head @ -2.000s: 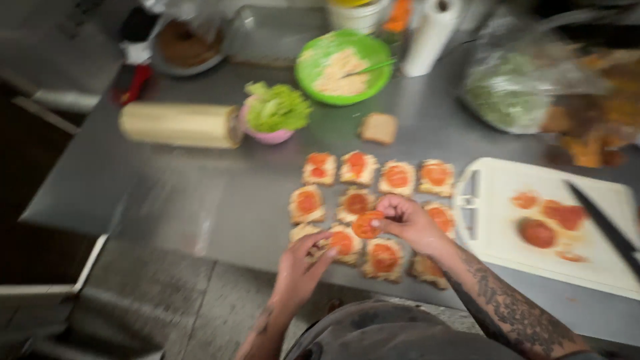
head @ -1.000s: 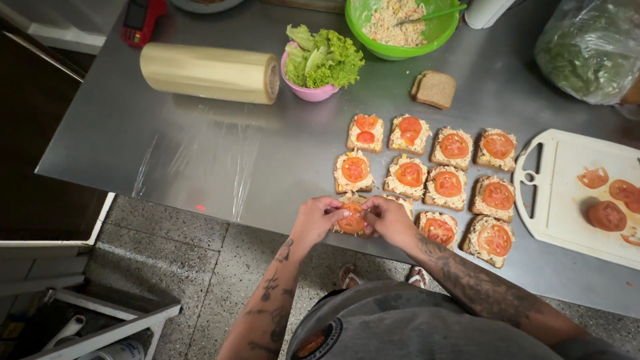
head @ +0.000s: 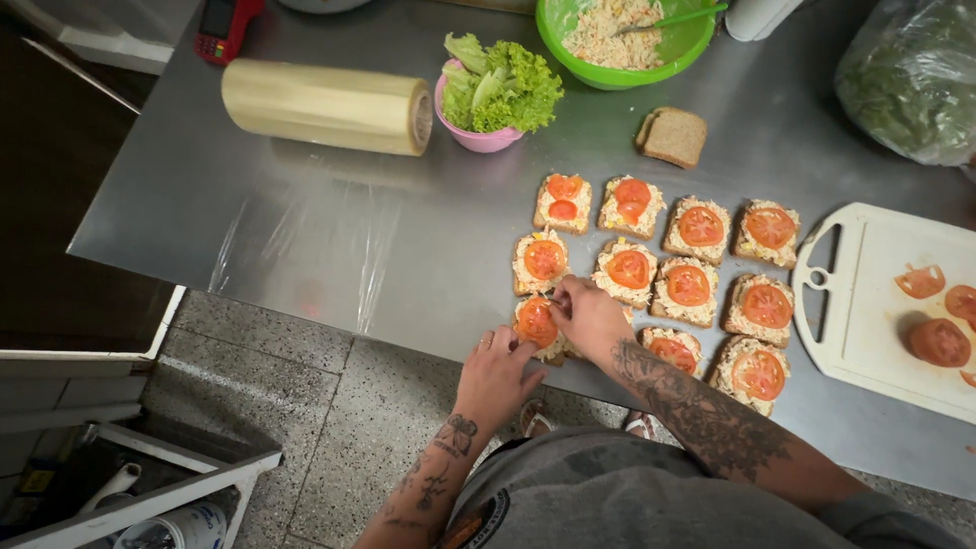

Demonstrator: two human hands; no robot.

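Observation:
Several slices of bread with a shredded filling and tomato lie in rows on the steel table. My left hand (head: pixel 499 370) touches the lower edge of the tomato slice (head: pixel 537 322) on the front-left bread, its fingers apart. My right hand (head: pixel 587 313) is at that tomato's right side with thumb and forefinger pinched together; whether something small is between them cannot be told. It partly covers a neighbouring bread. Plain bread slices (head: pixel 675 137) lie behind the rows, near a green bowl (head: pixel 625 75) of filling with a green-handled utensil. Lettuce (head: pixel 499 84) fills a pink bowl (head: pixel 484 141).
A large roll of plastic film (head: pixel 328 107) lies at the back left, near a red card terminal (head: pixel 226 30). A white cutting board (head: pixel 854 305) with cut tomato (head: pixel 939 342) is at right. A bag of greens (head: pixel 907 84) stands behind it. The table's front edge runs before me.
Two seconds ago my right hand held a tomato slice above the breads. A tomato slice now lies on the front-left bread, and my left hand has drawn slightly back from it since one second ago.

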